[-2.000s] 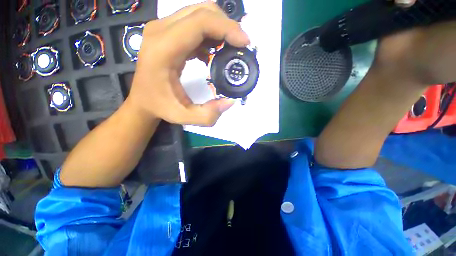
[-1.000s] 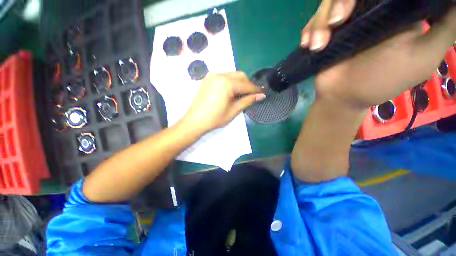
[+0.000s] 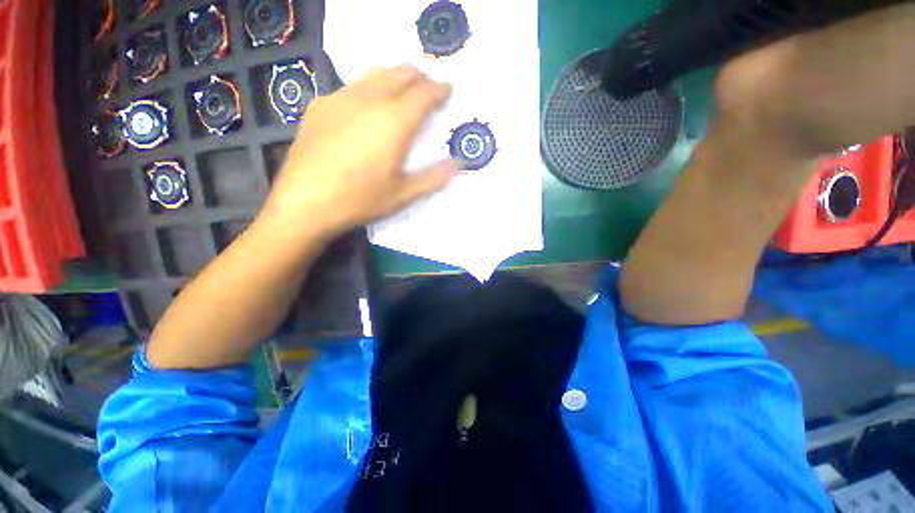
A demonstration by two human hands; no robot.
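Note:
A round dark smartwatch body [image 3: 472, 146] lies on the white paper work sheet [image 3: 486, 222], back side up with its central ring showing. My left hand [image 3: 351, 150] is at its left, thumb and fingers apart, the thumb tip close to its edge; I cannot tell if it touches. A second watch body [image 3: 442, 27] lies further up the paper. My right hand [image 3: 763, 95] is partly cut off by the upper right edge, around the black electric screwdriver [image 3: 702, 45]. The screwdriver's narrow end is over the perforated screw dish [image 3: 612, 125].
A black foam tray [image 3: 226, 175] with several watch bodies in its pockets is at left. A red foam tray [image 3: 35, 150] stands at the far left. Another red tray [image 3: 815, 222] with watch bodies and a thin black cable is at right. The bench mat [image 3: 562, 235] is green.
My left hand held a watch body up two seconds ago, then reached to the screw dish one second ago. Now it is back over the paper. The screwdriver stays near the dish; the view has shifted.

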